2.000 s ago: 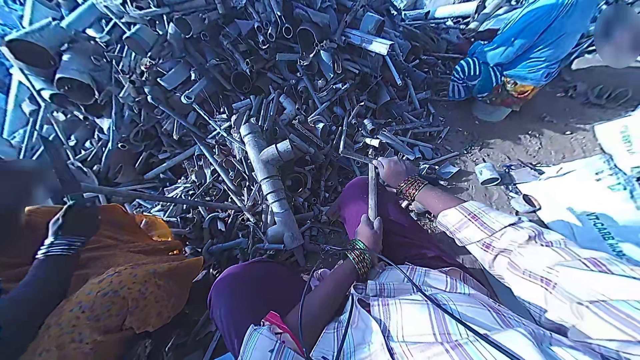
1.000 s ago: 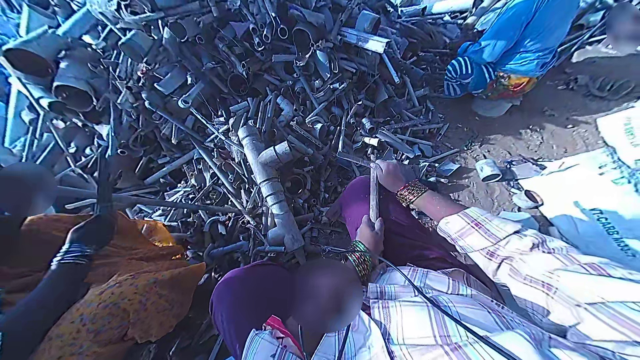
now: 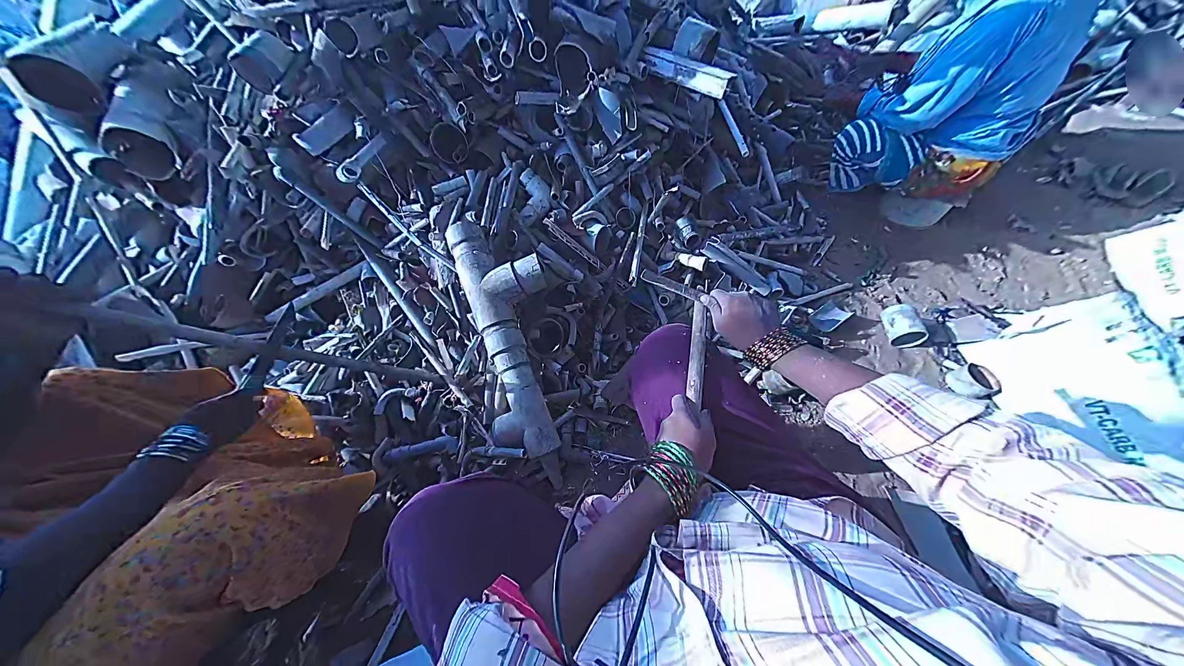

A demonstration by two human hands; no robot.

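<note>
My left hand point(image 3: 687, 432) grips the lower end of a narrow length of pipe or strip point(image 3: 697, 356), which stands roughly upright over my knee. At its upper end my right hand point(image 3: 743, 319) is closed on a flat, blade-like tool point(image 3: 672, 286) that points left and crosses the top of the piece. The tool's handle is hidden in my fingers. Left of my knees lies a grey branched plastic pipe fitting point(image 3: 504, 333) on the heap.
A large heap of scrap pipes point(image 3: 444, 139) spreads ahead. At left, a co-worker's hand point(image 3: 227, 416) holds a dark blade point(image 3: 271, 347). Another person in blue point(image 3: 980, 83) is at upper right. White printed sacks point(image 3: 1064, 370) and a short pipe piece point(image 3: 904, 326) lie at right.
The co-worker's hand at left has moved right and its blade now tilts. Something blurred over my left forearm a second ago is gone. My hands keep nearly the same place.
</note>
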